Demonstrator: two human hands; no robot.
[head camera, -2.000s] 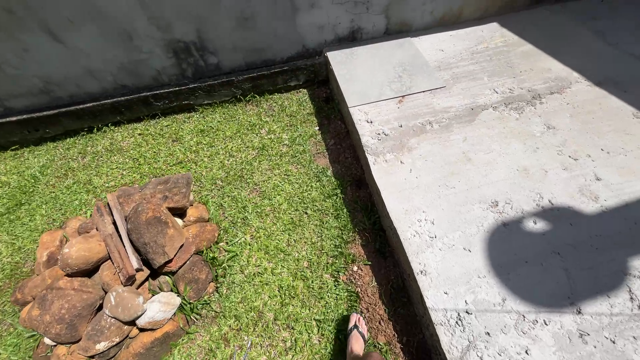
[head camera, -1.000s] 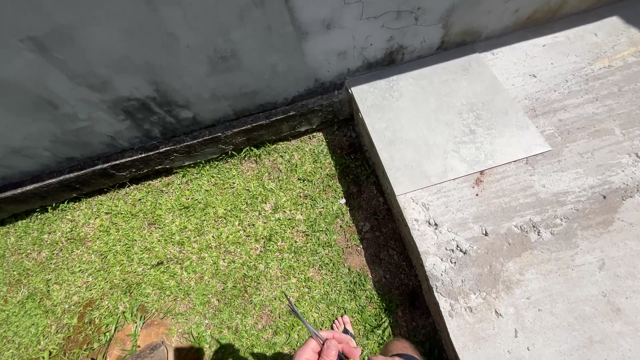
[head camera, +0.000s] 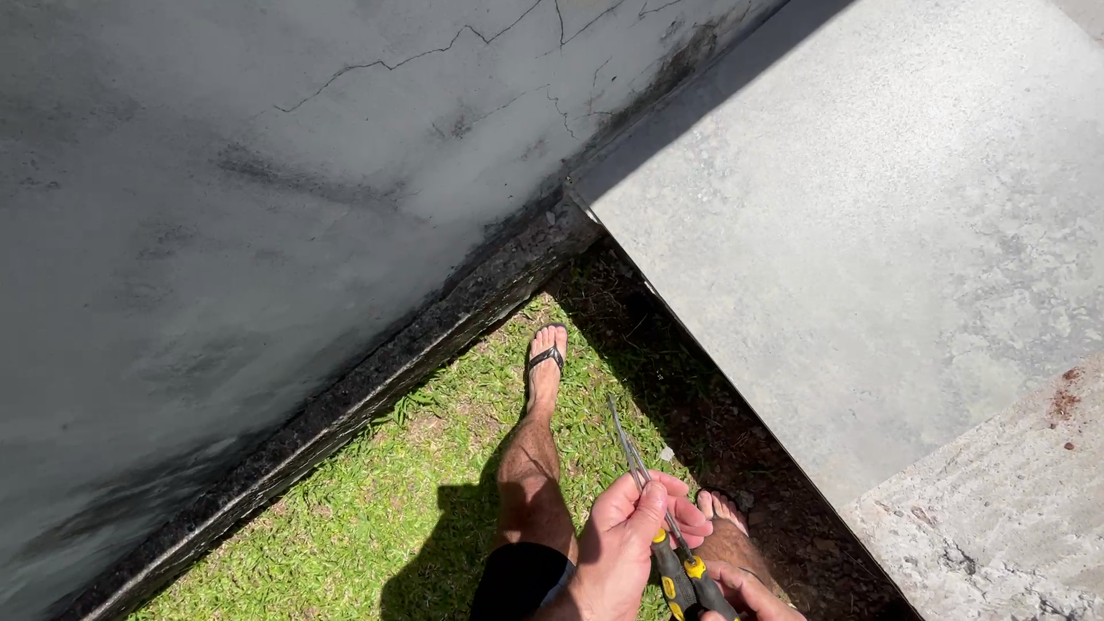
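Two screwdrivers with black and yellow handles (head camera: 673, 573) are held together at the lower middle. My left hand (head camera: 634, 526) pinches their thin metal shafts (head camera: 632, 448) between thumb and fingers, the shafts pointing up and away over the grass. Lower right of it, my right hand (head camera: 746, 597) is at the handles, partly cut off by the bottom edge of the view; its fingers touch the grip of the right-hand screwdriver. The tips of the shafts touch nothing that I can make out.
A large grey tile (head camera: 862, 216) lies on the raised concrete slab (head camera: 1009, 517) at right. A cracked, stained wall (head camera: 302, 216) with a dark ledge (head camera: 388, 371) runs along the left. My feet in flip-flops stand on grass (head camera: 414, 483), beside a shaded soil strip (head camera: 733, 431).
My hands and the screwdrivers have come further into view. The tile and the wall corner appear nearer, and the rock pile seen earlier is out of view.
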